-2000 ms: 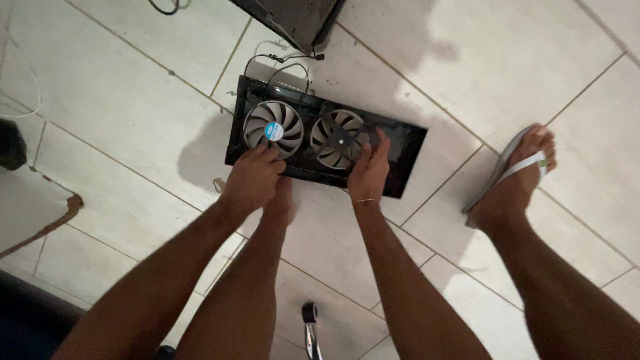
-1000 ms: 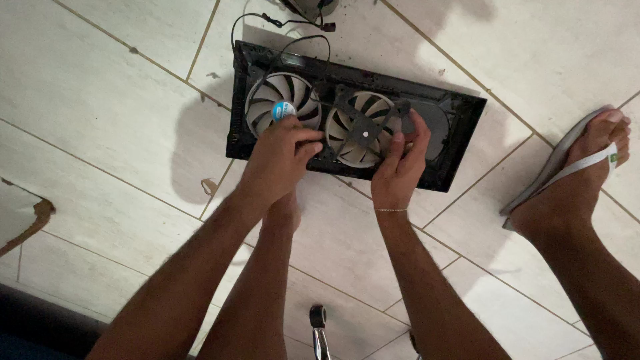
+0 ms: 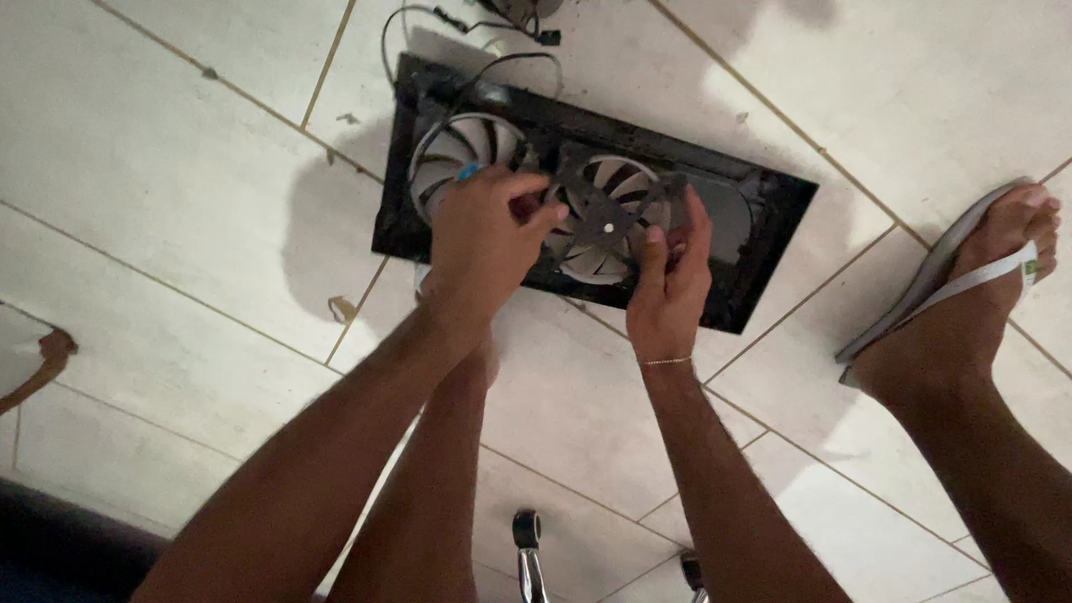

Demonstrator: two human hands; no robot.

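Observation:
A black computer case panel (image 3: 779,243) lies tilted on the tiled floor with two round fans in it. The left fan (image 3: 477,138) has pale blades and a blue hub sticker, partly covered by my left hand (image 3: 490,239). That hand's thumb and fingertips pinch at the near edge of the right fan (image 3: 599,264), whose dark frame has a white dot at its middle. My right hand (image 3: 674,276) grips the frame's right corner between thumb and fingers. Thin black cables run from the panel's upper left to a small connector (image 3: 548,38).
Chrome chair legs with black casters (image 3: 526,529) stand at the bottom. A foot in a white flip-flop (image 3: 946,285) rests at the right, another foot partly behind my left hand. A dark object (image 3: 523,10) is cut off at the top; small debris (image 3: 341,308) lies on the tiles.
My left hand has moved right from the left fan's hub to the right fan's near edge. My right hand stays at that fan's right side. The view has moved closer.

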